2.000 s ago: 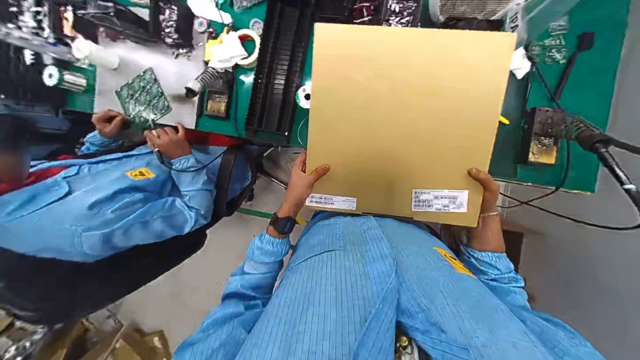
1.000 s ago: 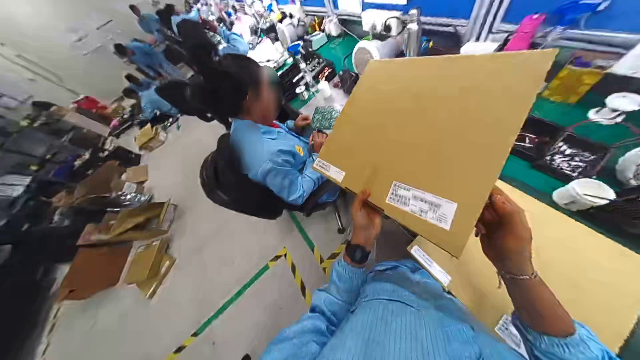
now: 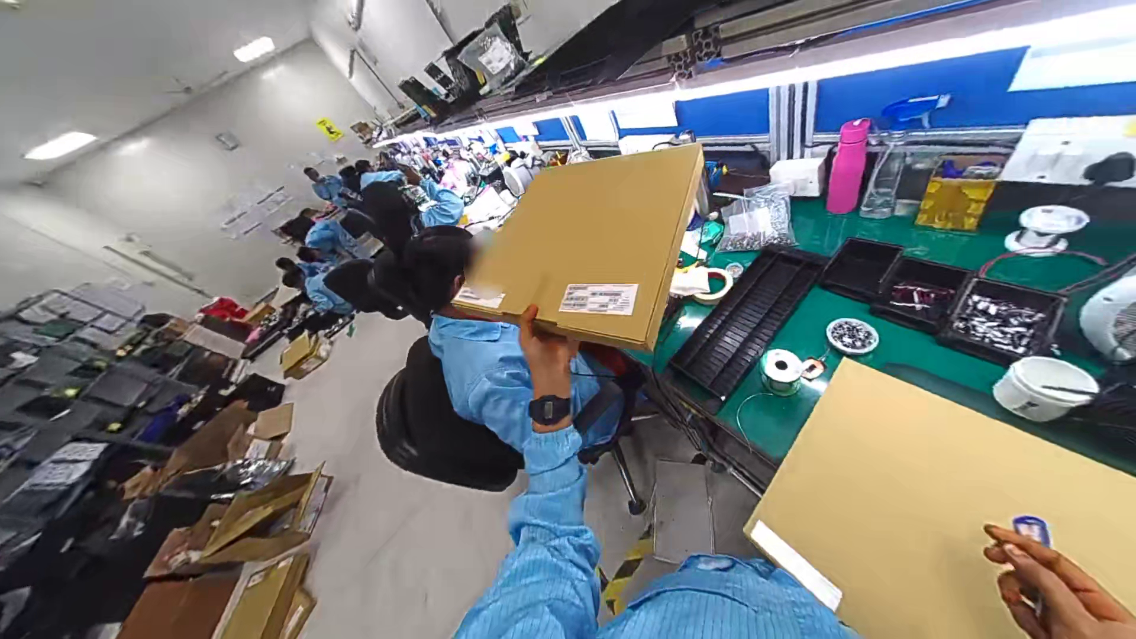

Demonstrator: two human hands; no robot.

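A flat cardboard box (image 3: 595,222) with white labels along its near side is raised up at the centre, tilted. My left hand (image 3: 548,351), with a black watch at the wrist, grips its lower edge. Another flat cardboard box (image 3: 923,479) lies at the lower right, over the bench's front edge, with a white label on its near edge. My right hand (image 3: 1056,577) is above that box, fingers bent and close together, beside a small blue-edged tag (image 3: 1031,531). Whether the fingers touch the tag is unclear.
A seated co-worker in blue (image 3: 497,373) is just left of the raised box. The green bench (image 3: 799,390) holds a black slotted tray (image 3: 750,319), a solder wire spool (image 3: 783,371), parts bins (image 3: 1003,315) and a white tub (image 3: 1045,389). Opened cartons (image 3: 257,515) lie on the floor at left.
My right hand has let go of the raised box and moved down over the lower box. My left hand still holds the raised one. The view has swung widely.
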